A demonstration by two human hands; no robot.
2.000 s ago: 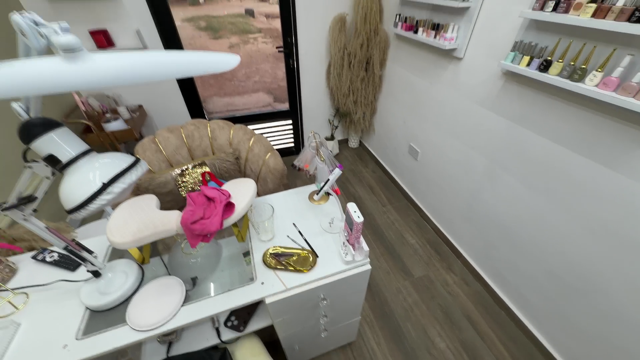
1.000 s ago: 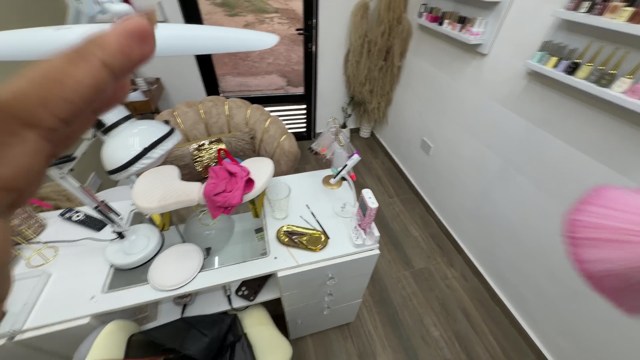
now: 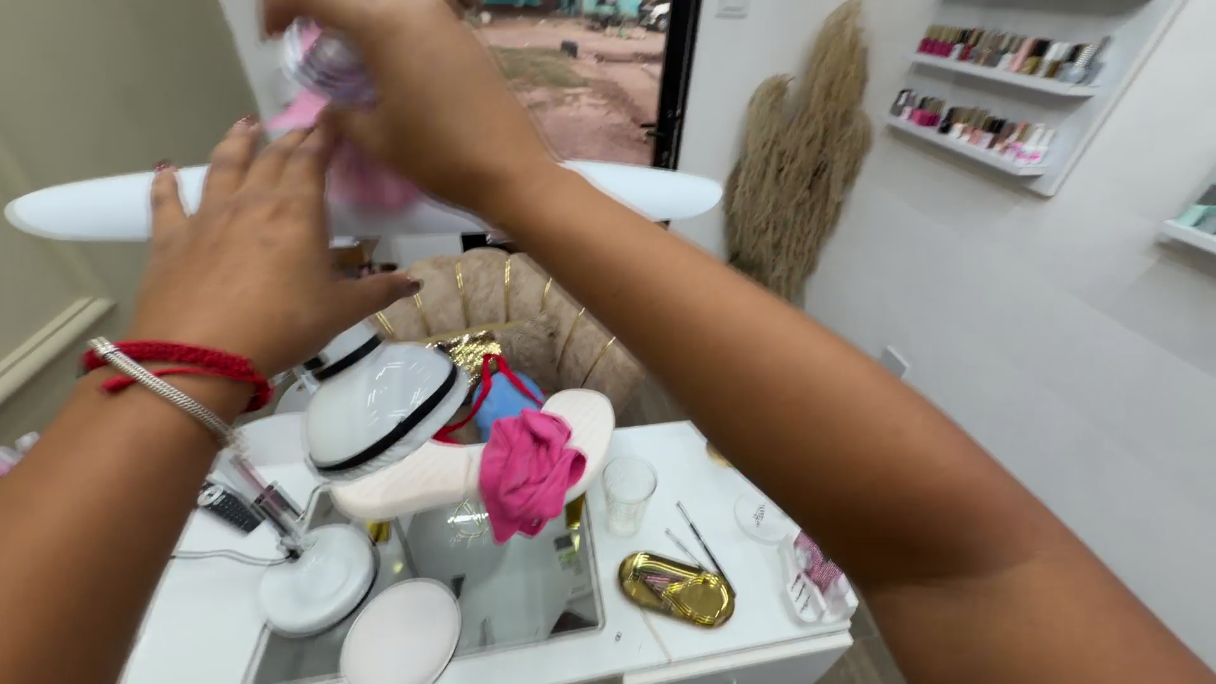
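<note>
My right hand (image 3: 418, 85) is raised at the top, closed on a blurred pink object (image 3: 370, 180) with a shiny, clear-looking part; it may be a soft dust brush. Just left of it, my left hand (image 3: 237, 247) is held palm away with the fingers spread, in front of the long white lamp head (image 3: 646, 190). I cannot tell whether its fingertips touch the lamp or the pink object. Below, a crumpled pink cloth (image 3: 532, 470) lies over the cream padded hand rest (image 3: 408, 480), beside a white desk lamp's shade (image 3: 380, 404).
On the white table (image 3: 532, 660) are a clear glass (image 3: 628, 494), a gold oval tray (image 3: 676, 589), thin tools (image 3: 701, 537) and a round white pad (image 3: 401, 632). A tufted chair (image 3: 494, 285) stands behind. Pampas grass (image 3: 798, 152) and nail polish shelves (image 3: 978, 71) are at the right.
The pink object, at the right edge one second ago, is now in my right hand at the upper left. Both forearms have come into view. The view has shifted nearer the table.
</note>
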